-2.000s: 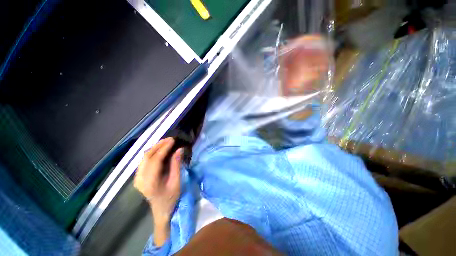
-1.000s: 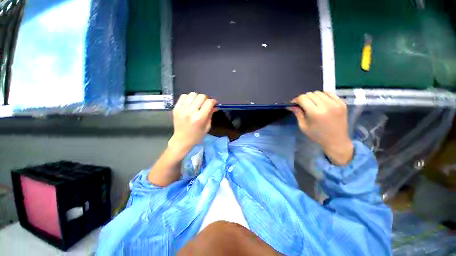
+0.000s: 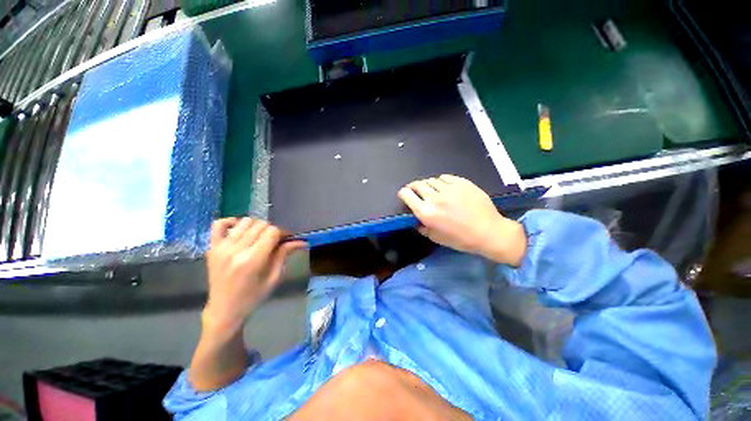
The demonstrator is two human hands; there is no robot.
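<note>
A shallow black panel tray (image 3: pixel 329 168) with a blue front face and small holes lies on the green board, its near edge at the bench edge. My left hand (image 3: pixel 247 259) grips its near left corner, fingers on top and thumb towards the blue face. My right hand (image 3: pixel 453 210) is on the near edge right of the middle, fingers over the edge; the fingertips' underside is hidden. A white strip (image 3: pixel 486 123) runs along the tray's right side.
A bubble-wrapped blue slab (image 3: pixel 123 148) lies at left by the rollers (image 3: pixel 34 177). A second blue-faced housing (image 3: pixel 403 34) is behind the tray. A yellow knife (image 3: pixel 545 131) and a small silvery piece (image 3: pixel 610 35) lie at right. A black crate (image 3: pixel 107 390) stands at lower left.
My right hand came from the plastic at right to the panel edge, then shifted inward along it. My left hand moved onto the left corner. The view turned and now shows more of the bench.
</note>
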